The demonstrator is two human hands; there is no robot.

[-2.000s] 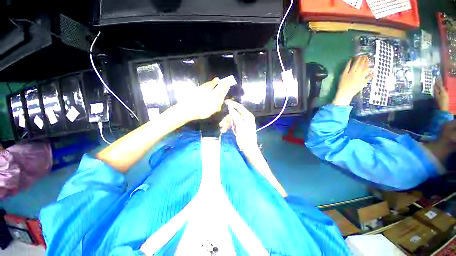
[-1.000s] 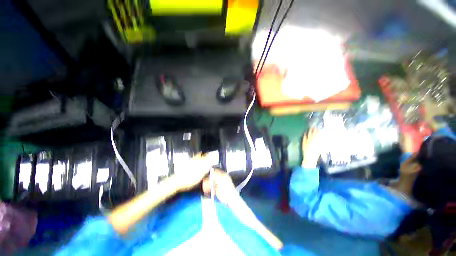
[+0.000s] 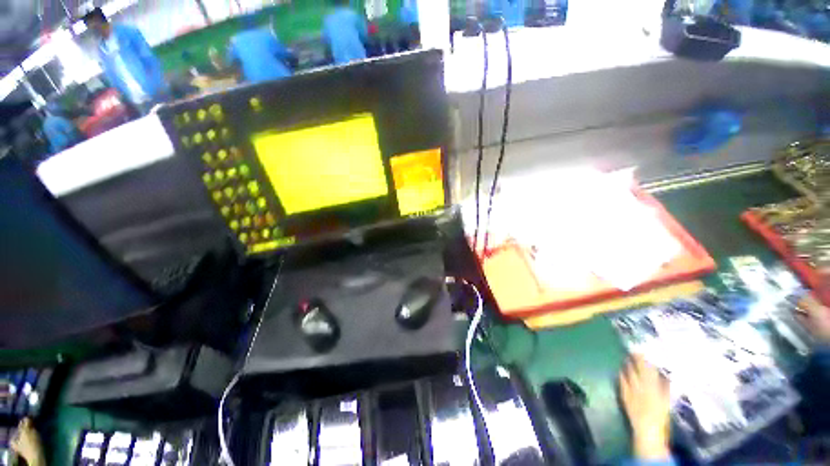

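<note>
Black smartphones with white glare, such as one near the middle (image 3: 339,435), stand side by side in a phone tray (image 3: 369,410) at the bottom edge, cut off by it. One slot near the middle looks dark. A thin white cable (image 3: 471,350) runs down over the right part of the tray, and another (image 3: 224,414) drops at its left end. My left hand and my right hand are out of the picture. The image is somewhat blurred.
Behind the tray lies a desktop computer case (image 3: 364,337) bearing two mice, with a monitor (image 3: 318,155) above. Right of it is a red bin (image 3: 582,305) with white sheets. A neighbour's hand (image 3: 644,400) rests by a silvery grid. A black device (image 3: 569,423) stands right of the tray.
The view has tilted up, so the monitor and room behind now show. The trays have dropped to the bottom edge, and both my hands have left the picture.
</note>
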